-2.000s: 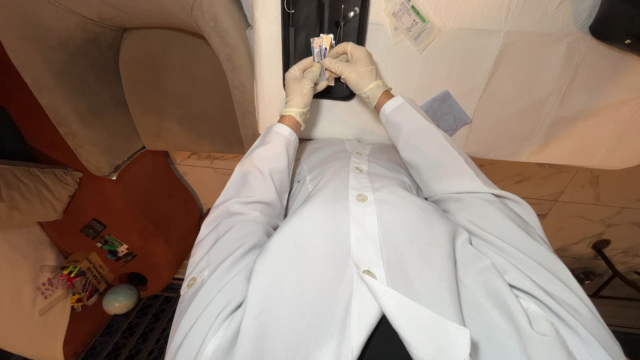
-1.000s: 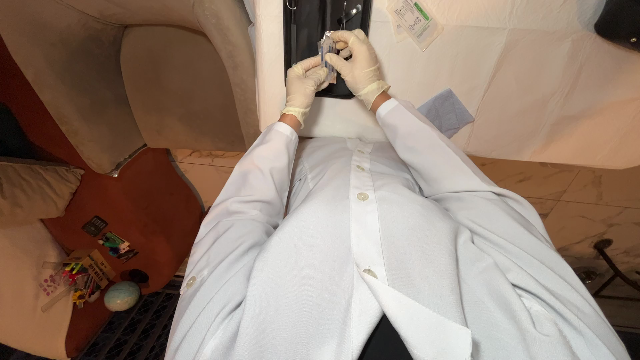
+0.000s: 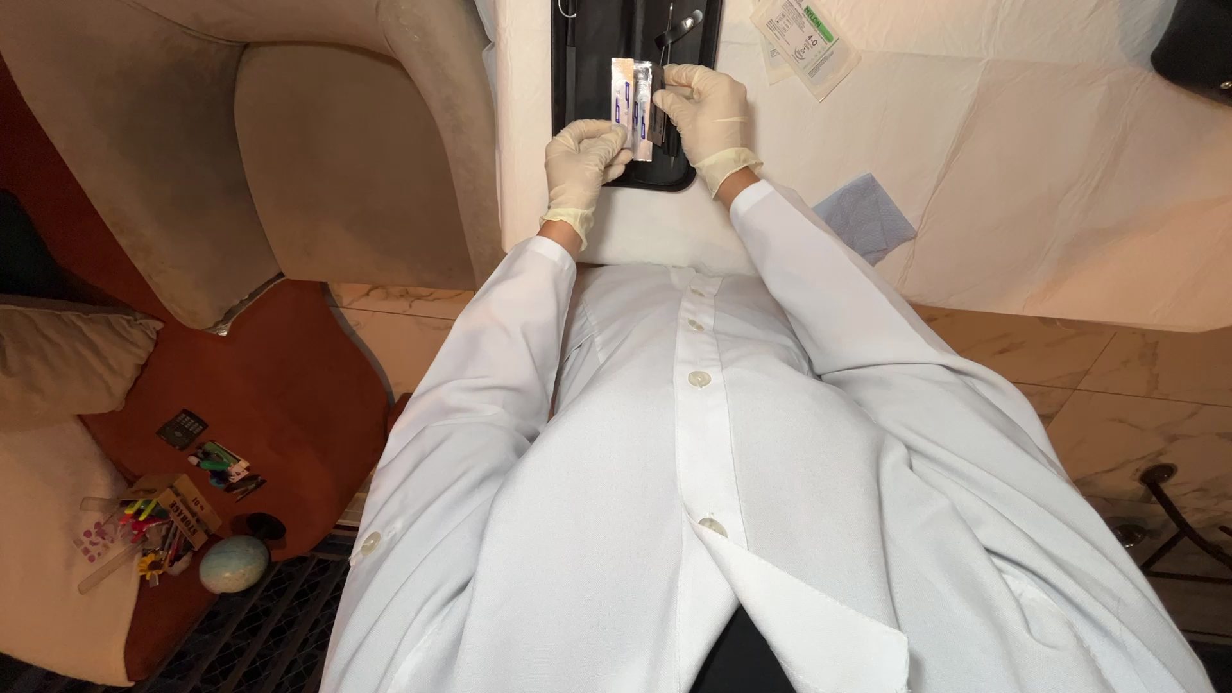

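Both hands wear pale latex gloves. My left hand (image 3: 585, 166) pinches the lower part of some slim foil packets (image 3: 623, 96) with blue print, held upright and side by side above a black tray (image 3: 664, 176). At their right side is my right hand (image 3: 707, 111), its thumb and forefinger closed at a dark narrow piece by the packets' edge; whether it grips that piece or a packet is hard to tell. Slim metal instruments (image 3: 681, 29) lie in the tray beyond my right hand.
Right of the tray are printed suture packets (image 3: 807, 43) and a folded blue cloth (image 3: 866, 218) on the white-covered table (image 3: 1011, 173). A black object (image 3: 1193, 48) stands at the far right. An upholstered chair (image 3: 356, 164) borders the table's left side.
The packets, bunched between both hands before, now show flat and side by side. My right hand has moved a little to the right of them.
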